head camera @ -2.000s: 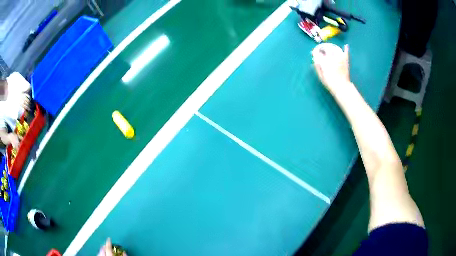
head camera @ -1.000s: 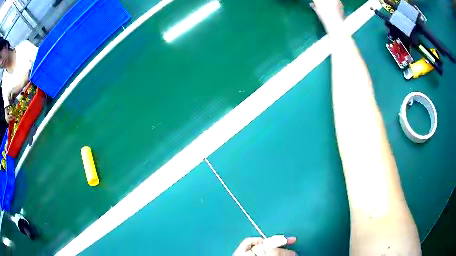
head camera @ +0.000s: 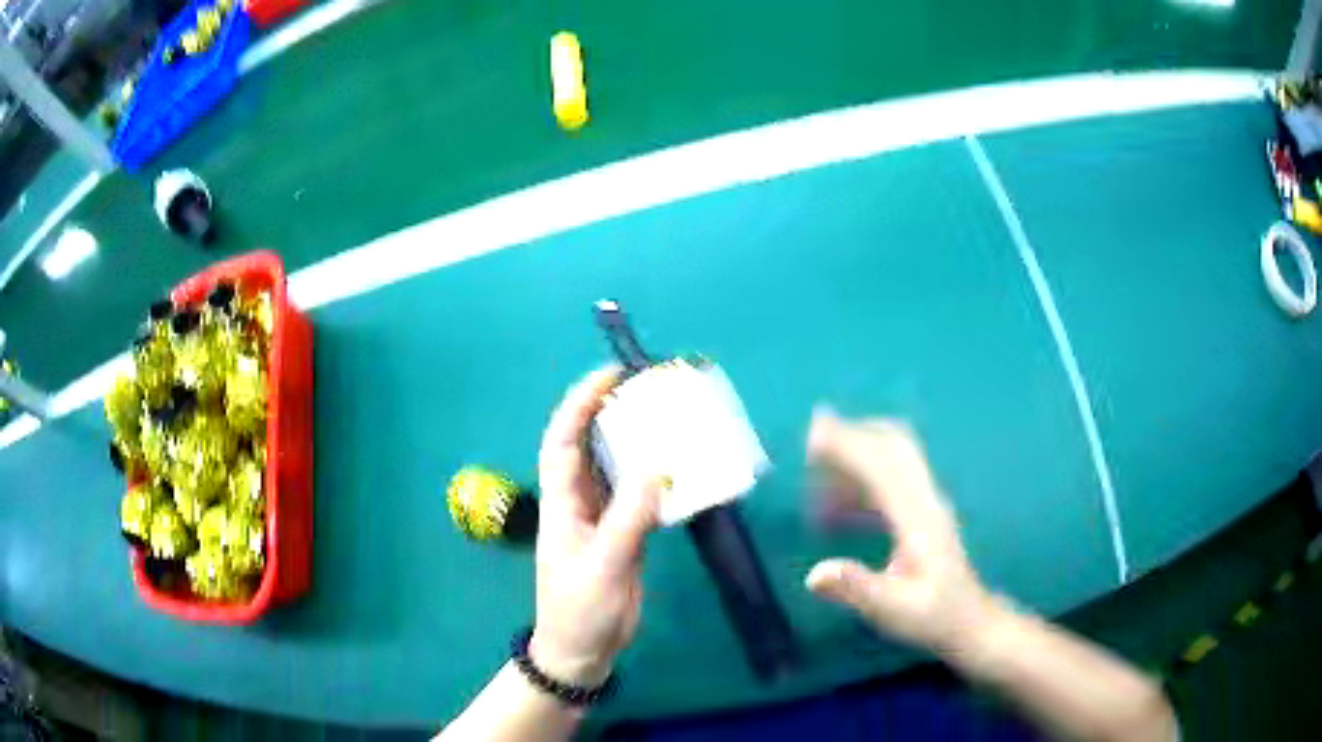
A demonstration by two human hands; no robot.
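Note:
My left hand [head camera: 587,536], with a dark bead bracelet at the wrist, holds the white microphone body [head camera: 679,435] over the worktop. Its short black stem [head camera: 621,334] points up and away, with no head on it. Its black handle [head camera: 744,592] points down toward me. My right hand [head camera: 896,529] is blurred, to the right of the body, with fingers apart and nothing in it. A gold microphone head [head camera: 483,503] with a black collar lies on the worktop left of my left hand.
A red bin [head camera: 294,449] full of gold heads stands at left. A headless microphone unit [head camera: 184,206] and a yellow cylinder [head camera: 568,81] lie on the green belt. A blue crate [head camera: 181,99] is at upper left. A tape roll [head camera: 1287,270] and tools [head camera: 1282,174] are at far right.
The view has swung left, bringing the red bin into sight. My right hand has come back from the belt and is open. My left hand now holds the white microphone body in the middle.

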